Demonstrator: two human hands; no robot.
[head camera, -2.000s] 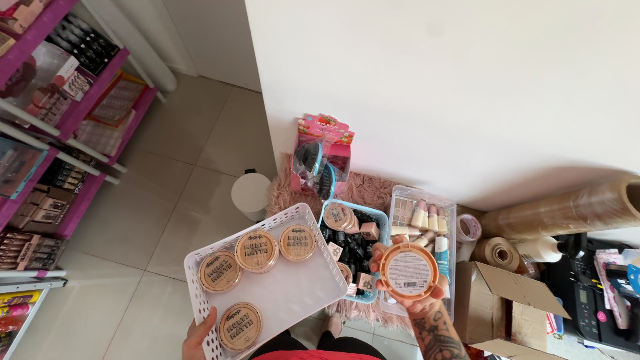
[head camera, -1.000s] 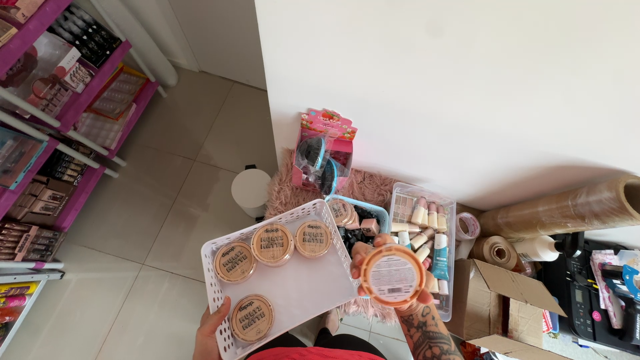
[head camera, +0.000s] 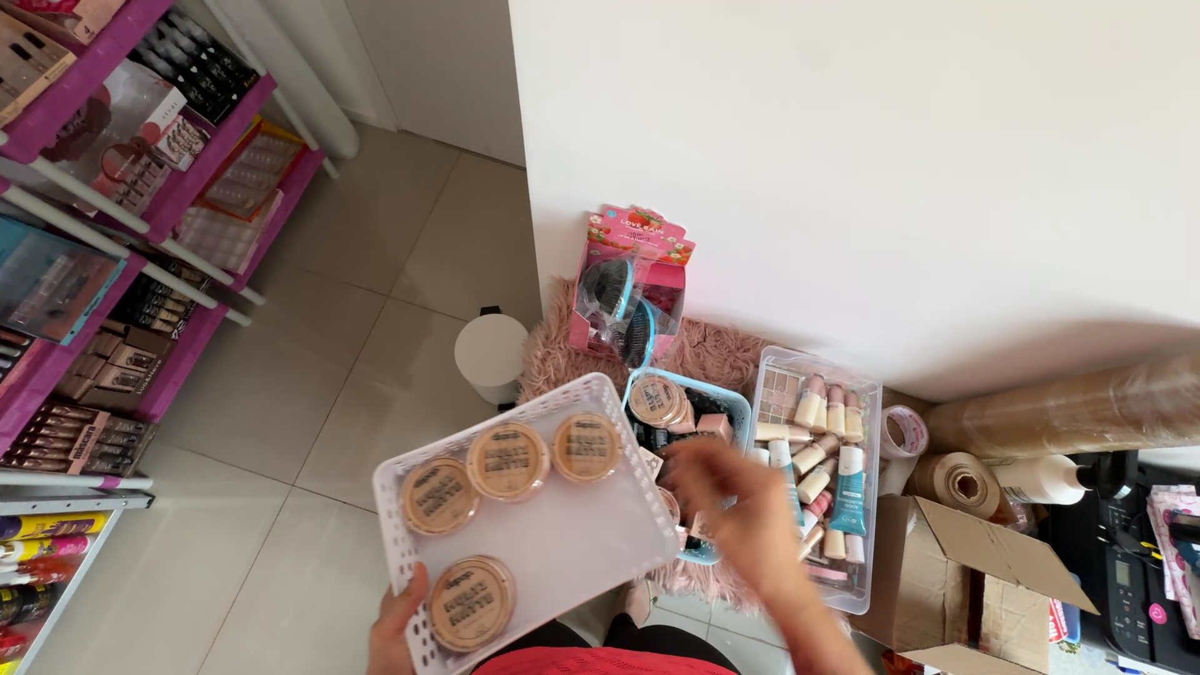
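Observation:
My left hand (head camera: 398, 623) grips the lower left corner of a white perforated plastic basket (head camera: 534, 581), which is tilted. In it lie several round powder compacts (head camera: 507, 460): a row along the far side and one (head camera: 472, 603) near my left hand. My right hand (head camera: 717, 497), blurred by motion, is over a light-blue basket (head camera: 741, 412) of dark packages, small boxes and more round compacts (head camera: 658, 401). Its fingertips are partly hidden, so whether they touch or hold anything there does not show. Right of it stands a clear bin (head camera: 867, 562) of bottles and tubes.
A pink fluffy rug or cover (head camera: 722, 349) lies beneath the baskets, with a pink display box of hairbrushes (head camera: 647, 272) behind. A white bin (head camera: 492, 356) stands on the tiles. An open cardboard box (head camera: 994, 591), wrap rolls and a black printer are at right; purple shelves (head camera: 178, 375) at left.
My right hand held up a round compact with its underside showing; now that compact is no longer seen in it, and the hand has moved left over the light-blue basket.

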